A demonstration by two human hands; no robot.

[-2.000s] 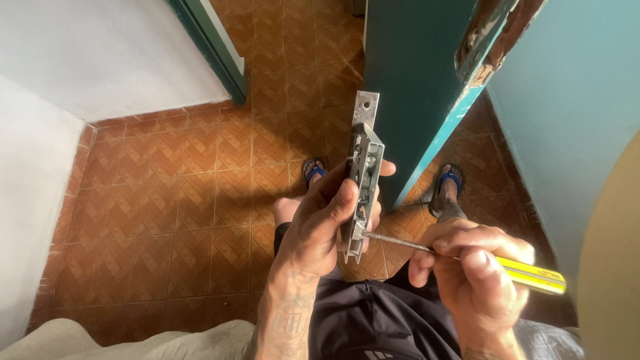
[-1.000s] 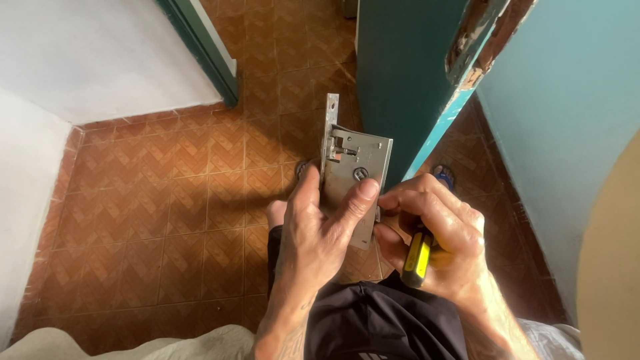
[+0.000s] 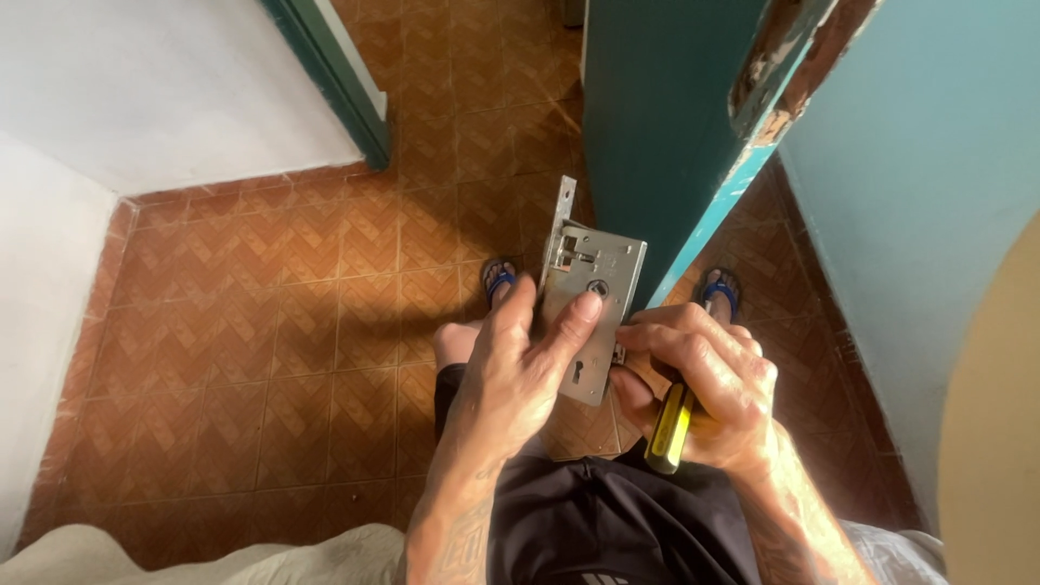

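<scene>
My left hand point(image 3: 520, 357) grips a metal mortise lock case point(image 3: 613, 260), its thumb on the broad flat face just below the round spindle hub. The faceplate runs along the left edge, and a keyhole shows near the bottom. My right hand point(image 3: 707, 374) holds a screwdriver with a yellow and black handle point(image 3: 670, 426) against its palm, the handle end pointing down. The fingertips of that hand are at the lock's right edge, beside a small metal part point(image 3: 619, 353). The screwdriver's shaft is hidden.
A teal door point(image 3: 658, 122) with a chipped, cut-out edge stands beyond the lock. A green door frame point(image 3: 333, 81) and white wall are at left, a light blue wall point(image 3: 918, 203) at right. My sandalled feet rest on the brown tiled floor point(image 3: 309, 325).
The lock has turned from edge-on to showing its broad face. The screwdriver, whose tip was at the lock's open side, has swung back into my right hand, and my right fingers have come to the lock's edge.
</scene>
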